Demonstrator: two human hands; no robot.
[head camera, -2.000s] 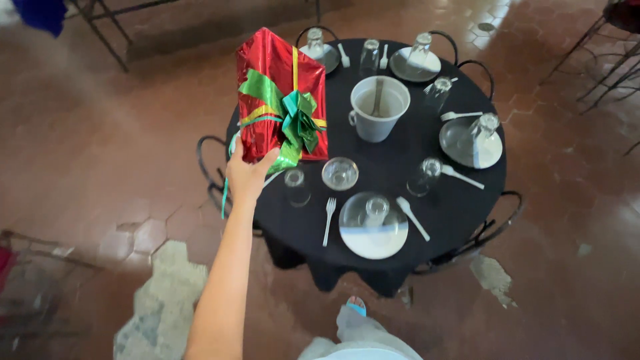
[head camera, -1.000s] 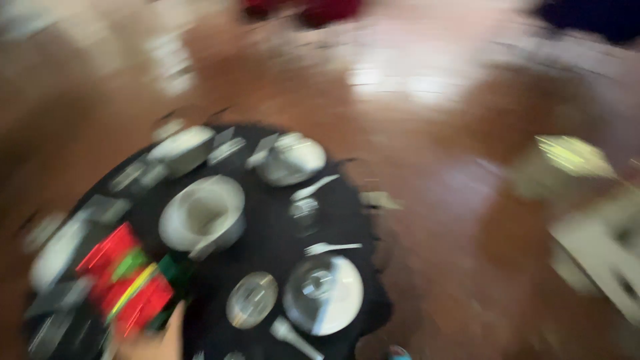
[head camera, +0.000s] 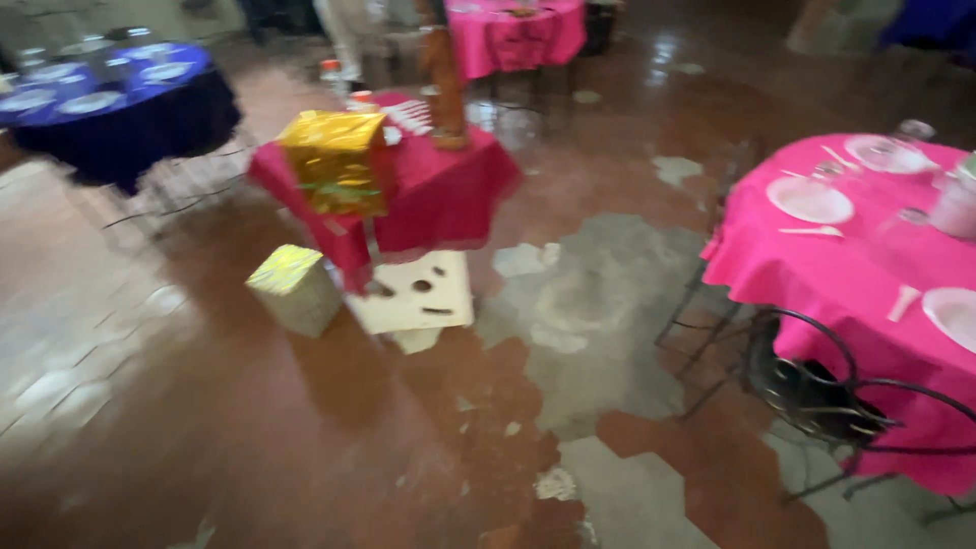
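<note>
Neither my left hand nor my right hand shows in the head view, so what they hold is hidden. A box in shiny gold wrapping (head camera: 335, 162) sits at the near left edge of a small table with a magenta cloth (head camera: 450, 194). Behind it on that cloth stand a brown wooden-looking post or figure (head camera: 444, 91), an orange-capped bottle and a row of small white items (head camera: 410, 116). A smaller box with a shiny yellow top (head camera: 293, 286) rests on the floor, left of a white board with holes (head camera: 423, 290).
At the right is a round table with a pink cloth (head camera: 823, 282), plates and plastic cutlery, with black metal chairs (head camera: 823, 381) beside it. A blue-clothed table (head camera: 122, 114) stands at the left. Another pink table (head camera: 518, 38) and a person's legs (head camera: 339, 38) are farther back.
The view has swung far away from the black-clothed table. The hand and the red gift with its green bow, seen earlier, are out of view.
</note>
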